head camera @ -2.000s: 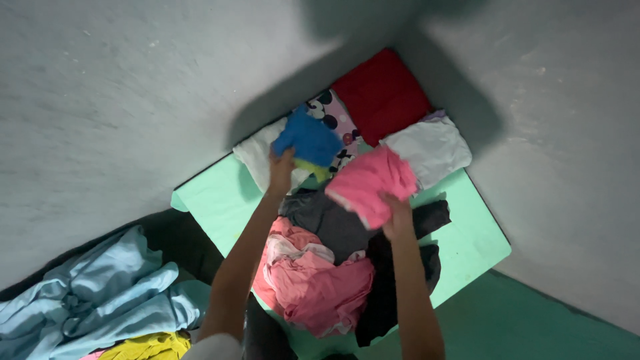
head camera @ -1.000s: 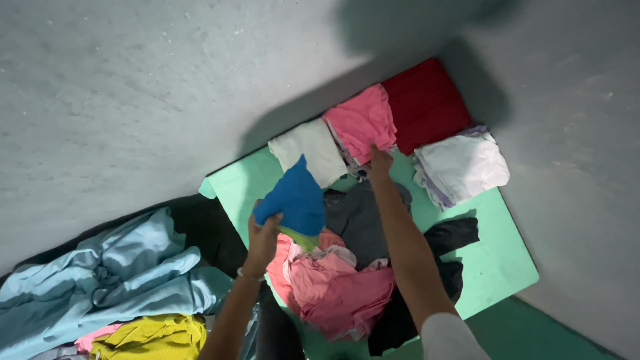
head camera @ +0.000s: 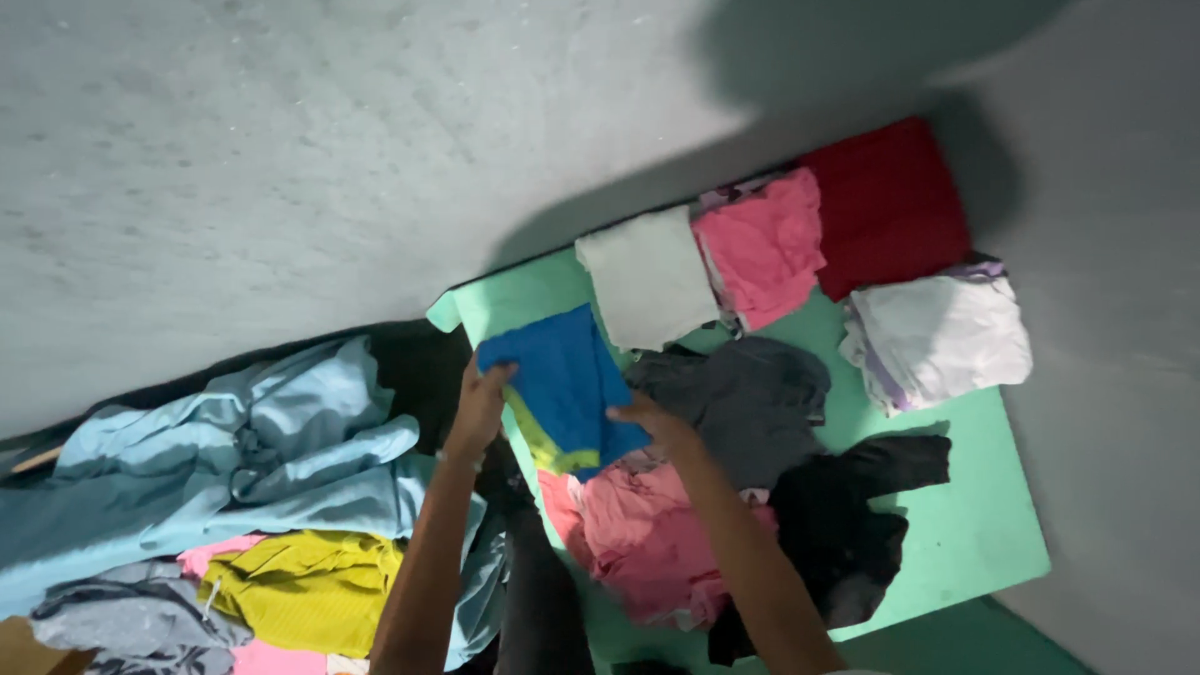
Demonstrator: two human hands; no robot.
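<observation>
A blue garment with a lime-green edge (head camera: 562,384) hangs between my two hands over the left end of the green tabletop (head camera: 956,553). My left hand (head camera: 483,398) grips its left edge, and my right hand (head camera: 656,422) holds its lower right part. Along the wall side lie a folded white cloth (head camera: 650,277), a folded pink garment (head camera: 764,248) on a patterned one, and a folded dark red cloth (head camera: 886,211). A folded white stack (head camera: 942,342) sits at the right. Crumpled dark grey (head camera: 750,394), pink (head camera: 647,553) and black (head camera: 834,525) garments lie nearer me.
Left of the table, a heap holds light blue fabric (head camera: 253,469), a mustard-yellow garment (head camera: 309,586) and a grey garment (head camera: 141,609). Grey walls (head camera: 328,159) rise behind the table and at its right side.
The pink garment, in my right hand two seconds ago, now lies beside the white cloth. My right hand has moved from it to the blue garment. The view has shifted.
</observation>
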